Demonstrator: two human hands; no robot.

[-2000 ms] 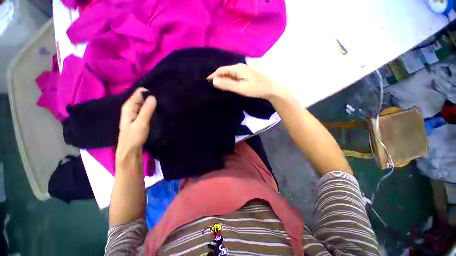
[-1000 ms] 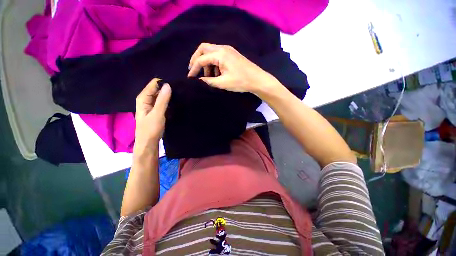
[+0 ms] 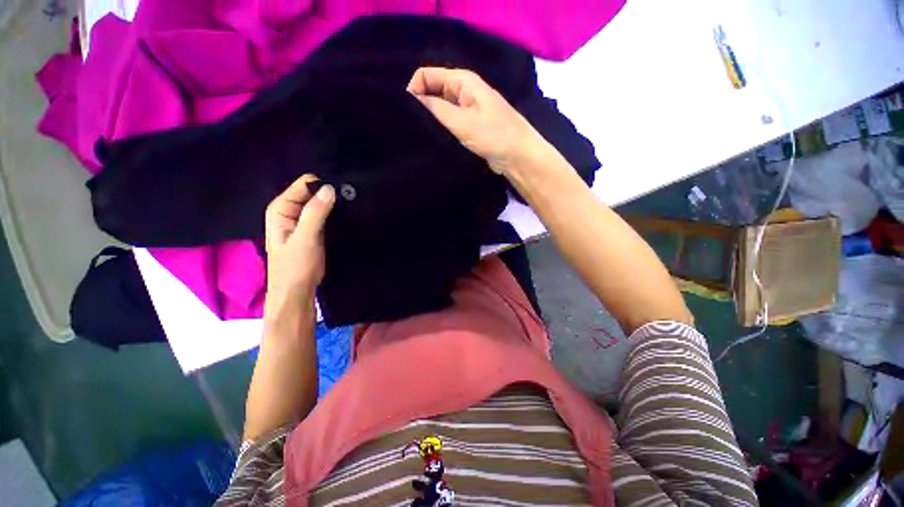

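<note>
The black garment (image 3: pixel 396 149) lies spread over the near edge of the table, partly on the magenta garments (image 3: pixel 213 59). A black sleeve (image 3: pixel 188 188) reaches out to the left. A small round grey button (image 3: pixel 348 192) shows on the black cloth. My left hand (image 3: pixel 299 223) pinches the cloth between thumb and fingers just left of the button. My right hand (image 3: pixel 474 114) is above the upper right part of the garment, with fingers curled and thumb near them. Whether it pinches any cloth is unclear.
The white table (image 3: pixel 684 109) holds a thin yellow and dark cutter (image 3: pixel 731 59) at the right. A beige tub (image 3: pixel 20 198) stands at the left, with a black bundle (image 3: pixel 119 297) below. A wooden stool (image 3: pixel 793 269) with a white cord across it stands at the right.
My right hand has moved up and away from my left hand. The cloth between them lies flatter and the button now shows. My left hand still pinches the cloth.
</note>
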